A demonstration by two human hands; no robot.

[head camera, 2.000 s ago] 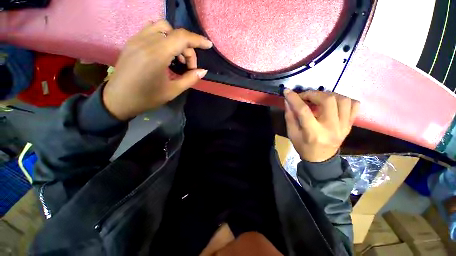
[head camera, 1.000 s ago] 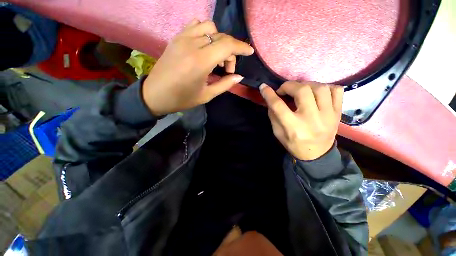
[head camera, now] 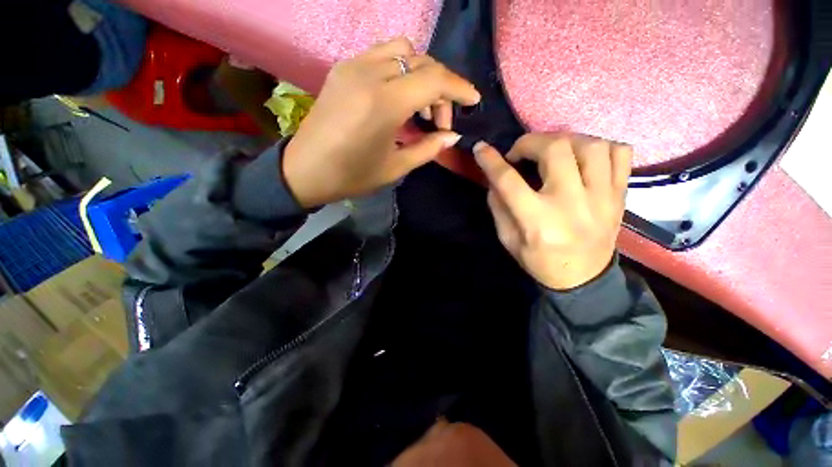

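Note:
A black square fan frame with a large round opening lies slanted, its upper and right parts cut off by the picture's edge. My left hand, with a ring, is at the frame's near left corner, thumb and index fingertips apart, other fingers curled behind. My right hand is on the near edge, fingers bent over it, thumb tip close to my left thumb. The short gap between the thumbs is dark; I cannot tell a foam strip from the frame's edge there. What the fingers pinch is hidden.
Pink foam sheet lies under the frame, with a white sheet at right. A red stool, yellow crumpled piece and blue item are at left. An open carton with clear plastic is lower right.
The frame shows further right and lower, as the view has turned. My right hand has moved leftward along the near edge, close to my left hand. The left hand keeps its pose.

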